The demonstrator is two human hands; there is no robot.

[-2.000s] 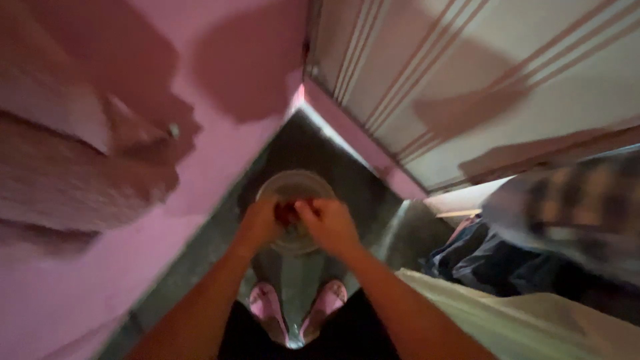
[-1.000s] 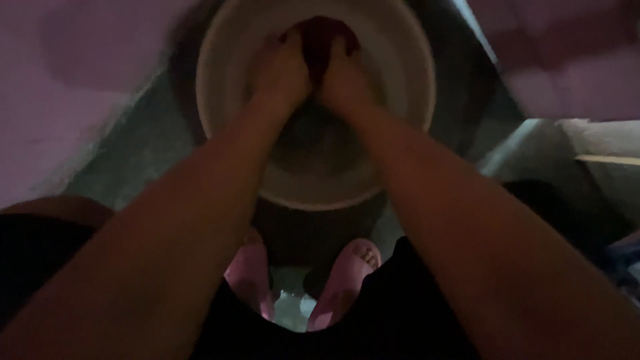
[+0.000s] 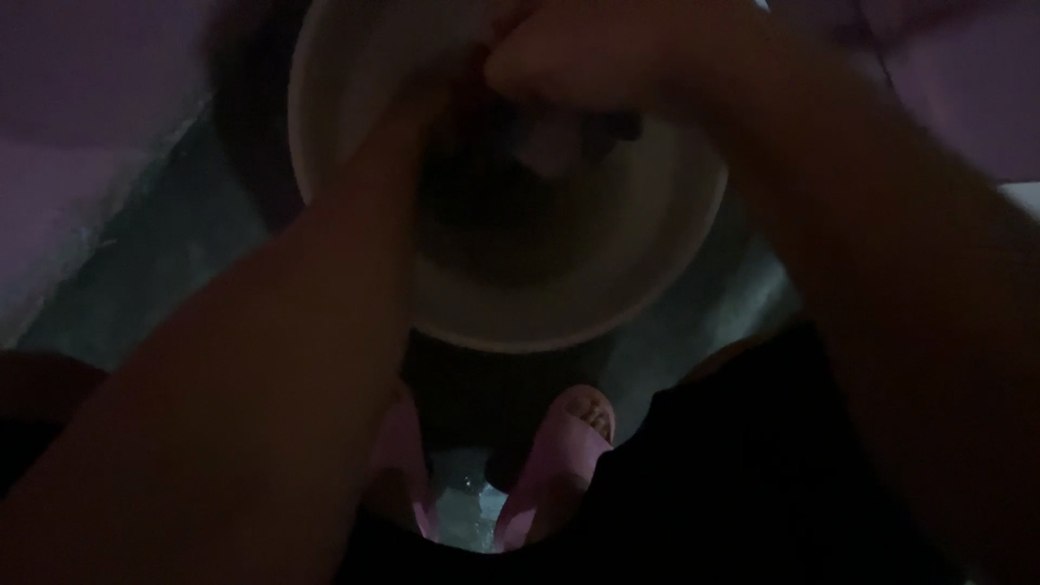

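Note:
A round, pale basin [image 3: 520,321] stands on the floor below me, dim and partly hidden by my forearms. Over its upper part, my right hand [image 3: 569,61] is curled around dark red cloth [image 3: 479,73]. My left hand [image 3: 455,69] is at the same cloth from the left, but shadow and blur hide its fingers. Below my right hand, a bunched piece of dark and pale fabric [image 3: 561,146] hangs inside the basin. What lies at the bottom of the basin is too dark to tell.
My feet in pink slippers [image 3: 569,447] are just below the basin on a dark, wet-looking floor [image 3: 154,252]. A pink wall [image 3: 89,146] runs along the left side, and another pink surface [image 3: 967,89] is at the upper right.
The view has come lower and closer to the basin and grown darker. My right hand has moved across the upper part of the basin; the forearms are spread wider.

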